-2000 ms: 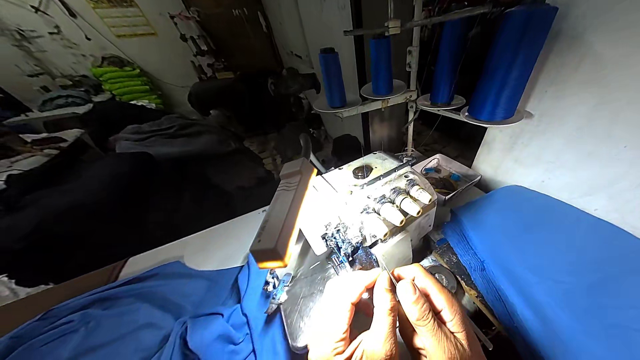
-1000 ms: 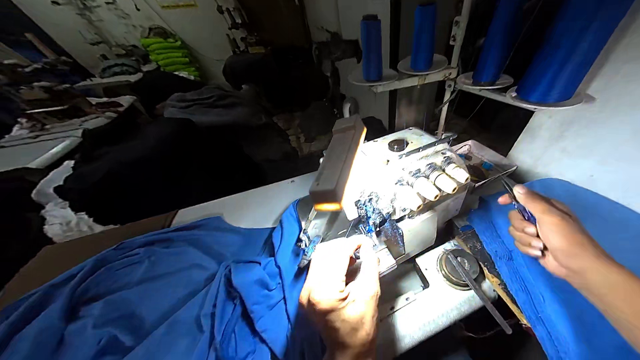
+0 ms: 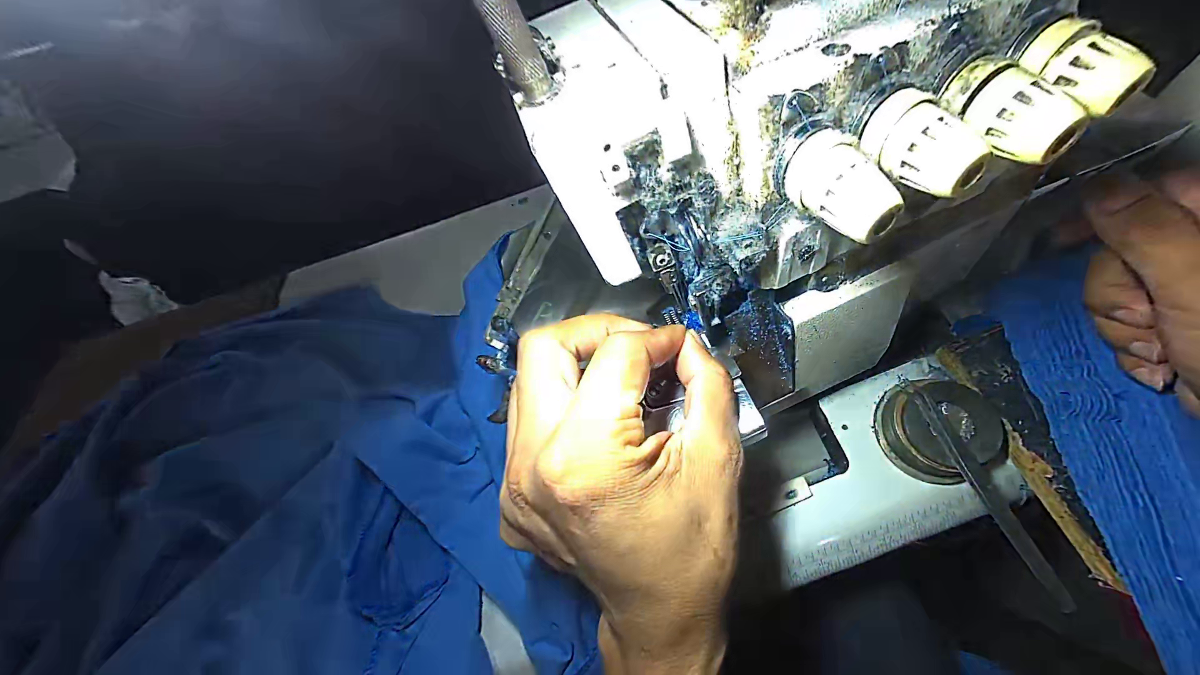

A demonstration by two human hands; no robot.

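Note:
My left hand is at the needle area of a white overlock sewing machine, thumb and forefinger pinched together beside the presser foot. Whether a thread is between those fingertips cannot be made out. Blue lint and thread cling around the needle bar. My right hand, blurred at the right edge, has curled fingers over blue fabric; its fingertips and anything in them are hard to see. Cream tension knobs line the machine's front.
Loose blue cloth spreads left of the machine. Metal tweezers lie across a round dark disc on the machine bed's lower right. A slim metal arm stands left of the needle area. Dark material fills the upper left.
The view has come much closer to the machine. Two seconds ago both hands were together before the needle area; my right hand has since moved off to the right, while my left stays there.

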